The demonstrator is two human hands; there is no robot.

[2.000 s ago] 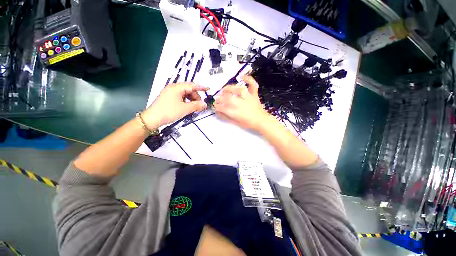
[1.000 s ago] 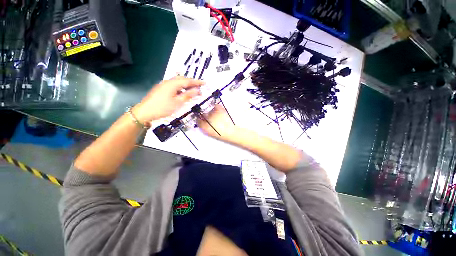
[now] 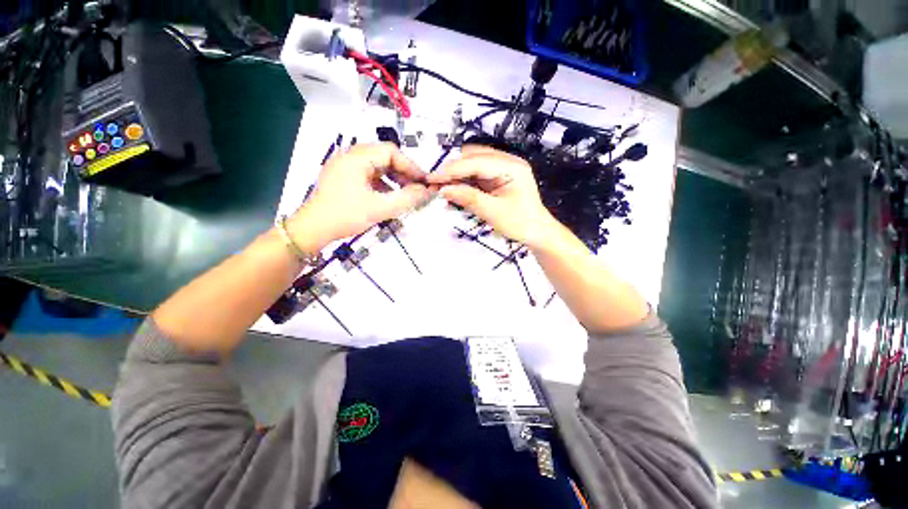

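The black wire harness [image 3: 347, 254] runs diagonally over the white board [image 3: 418, 318], with small dark blocks along it and thin tie tails sticking out. My left hand [image 3: 356, 191] and my right hand [image 3: 500, 199] meet fingertip to fingertip over the harness, pinching at one spot on it. The fingers hide the gripped spot; whether a small tie is there cannot be told. A black pile of clip cable ties [image 3: 577, 184] lies partly behind my right hand. Red wires [image 3: 383, 78] lie at the board's upper left.
A white fixture block [image 3: 321, 68] stands at the board's upper left corner. A boxy black-grey device [image 3: 149, 129] stands at the left. A blue parts bin [image 3: 587, 40] lies beyond the board. A bottle [image 3: 724, 70] lies upper right. Clear plastic bags [image 3: 796, 298] line the right side.
My right hand has moved from below the harness up to my left hand, and their fingertips now meet. The harness's upper part is now covered by the hands. The whole view has shifted slightly.
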